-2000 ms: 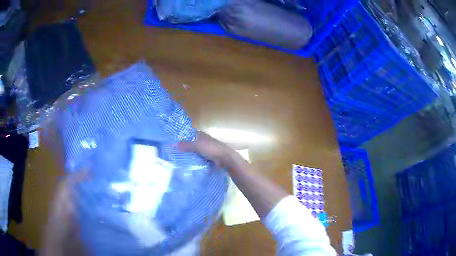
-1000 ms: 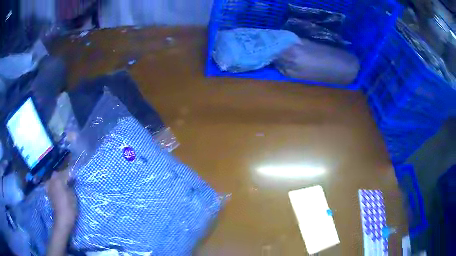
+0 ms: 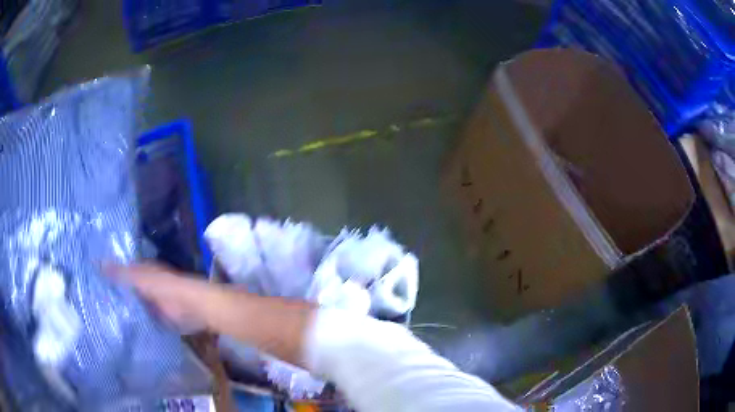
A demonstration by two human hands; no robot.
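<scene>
The blue-white checked shirt in a shiny clear bag [image 3: 89, 193] fills the left side of the view, cut off by the left edge. A blurred bright white patch shows on it; I cannot tell whether it is a tag or glare. My right hand [image 3: 165, 298], in a white sleeve, reaches in from the lower right. Its blurred fingers lie over the right part of the bagged shirt and hold it. My left hand is not in view. A strip of the purple-dotted sticker sheet [image 3: 189, 404] shows at the bottom edge.
An open brown carton [image 3: 500, 217] stands on the floor at the right. White bundled bags [image 3: 363, 278] stand beyond my forearm. A blue crate [image 3: 197, 189] is beside the shirt, with more at the top. Another carton flap [image 3: 665, 362] shows at the lower right.
The view has swung right, from the table to the floor and cartons. My right hand is back in view on the bagged shirt. My left hand and the screen have left the view.
</scene>
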